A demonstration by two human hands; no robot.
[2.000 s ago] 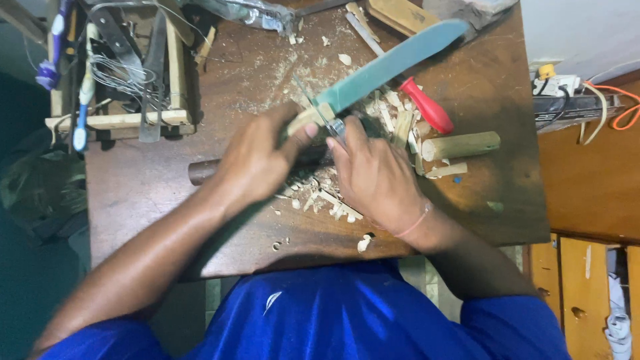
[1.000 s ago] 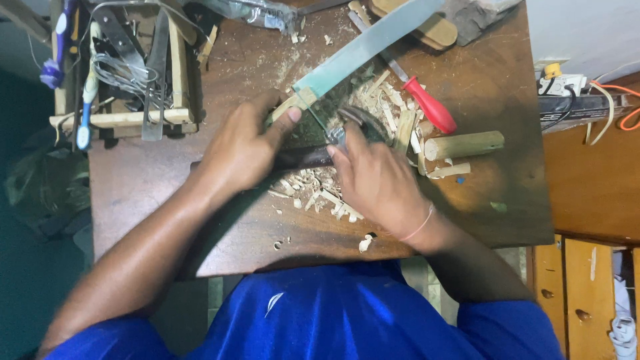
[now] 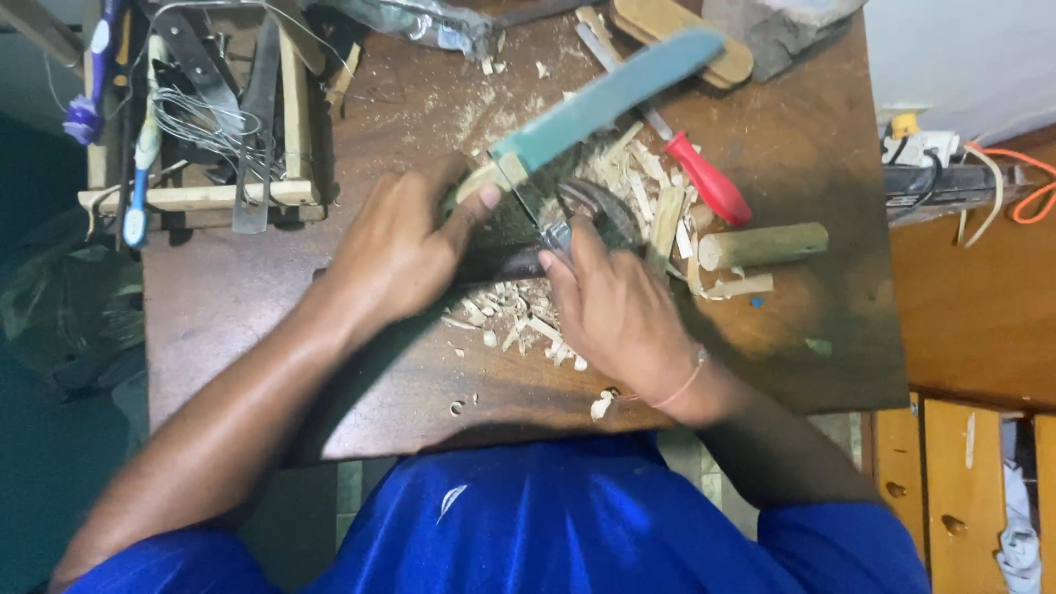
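Note:
My left hand point(image 3: 412, 243) grips the pale wooden handle point(image 3: 487, 177) of a long blade point(image 3: 610, 95), which points up and to the right. My right hand point(image 3: 619, 309) is closed around a small metal tool point(image 3: 557, 235), whose thin blade or rod reaches up to the wooden handle near the base of the long blade. Beneath both hands lies a dark bar-like object point(image 3: 511, 264) with a curved dark part point(image 3: 606, 206) at its right; its kind cannot be told. Pale wood shavings point(image 3: 520, 318) lie around it.
A red-handled tool point(image 3: 709, 177), a short wooden rod point(image 3: 763, 246) and a grey stone point(image 3: 784, 33) are on the right of the wooden table point(image 3: 792, 346). At the upper left stands a wooden tray point(image 3: 272, 194) with wire, metal strips and toothbrushes. A power strip point(image 3: 924, 153) is beyond the right edge.
The long blade has shifted and tilted slightly in my left hand over the two seconds. My right hand stays close to the blade's base, still around the small metal tool.

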